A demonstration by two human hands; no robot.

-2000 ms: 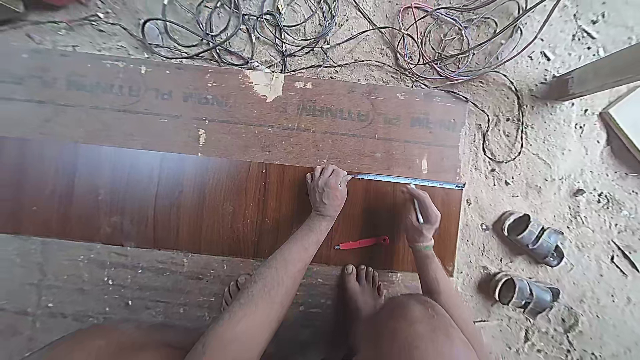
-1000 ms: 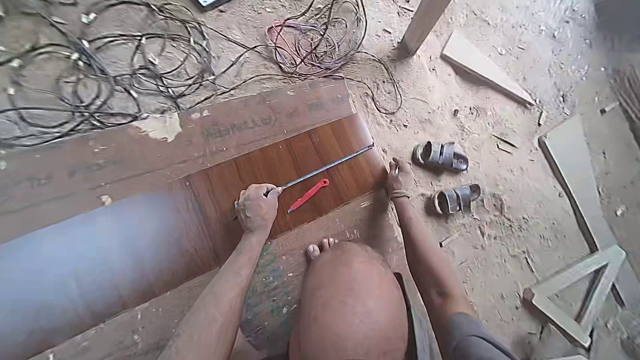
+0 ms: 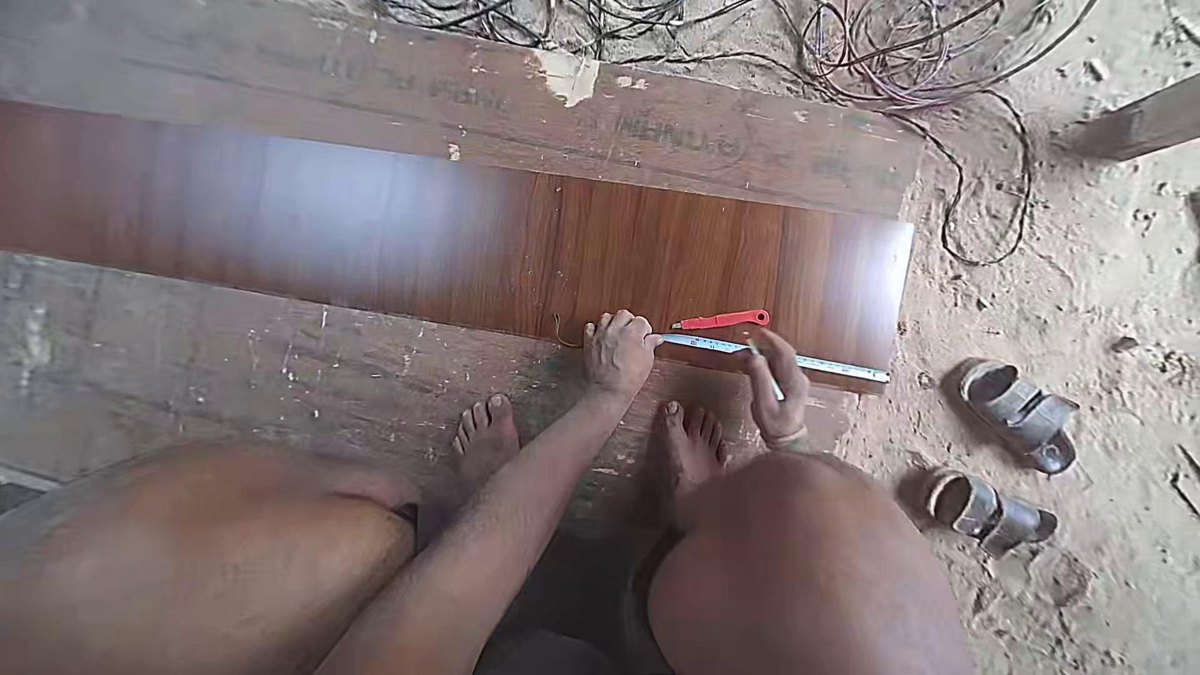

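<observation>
A long wood-grain laminate sheet (image 3: 656, 253) lies across a larger worn plywood board. Along its near edge, a tape measure's blade (image 3: 839, 369) stretches toward the right end. My left hand (image 3: 620, 352) presses on the sheet's near edge and grips the left part of the blade; the tape's case is not visible. In my right hand (image 3: 780, 386) is a slim white marking pen or pencil (image 3: 767, 371), its tip at the blade. Just above the blade, a red-handled cutter (image 3: 722, 321) rests on the laminate.
Tangled cables (image 3: 900, 56) lie on the sandy ground beyond the plywood board (image 3: 750, 150). A wooden post (image 3: 1139, 122) juts in at the upper right. Two sandals (image 3: 1017, 408) (image 3: 989, 511) sit on the ground at the right. My bare feet (image 3: 689, 445) are on the plywood near the sheet.
The tape blade has moved from the sheet's far edge, across its middle, to the near edge. My right hand has left the sheet's right end and is back at the blade with the marker.
</observation>
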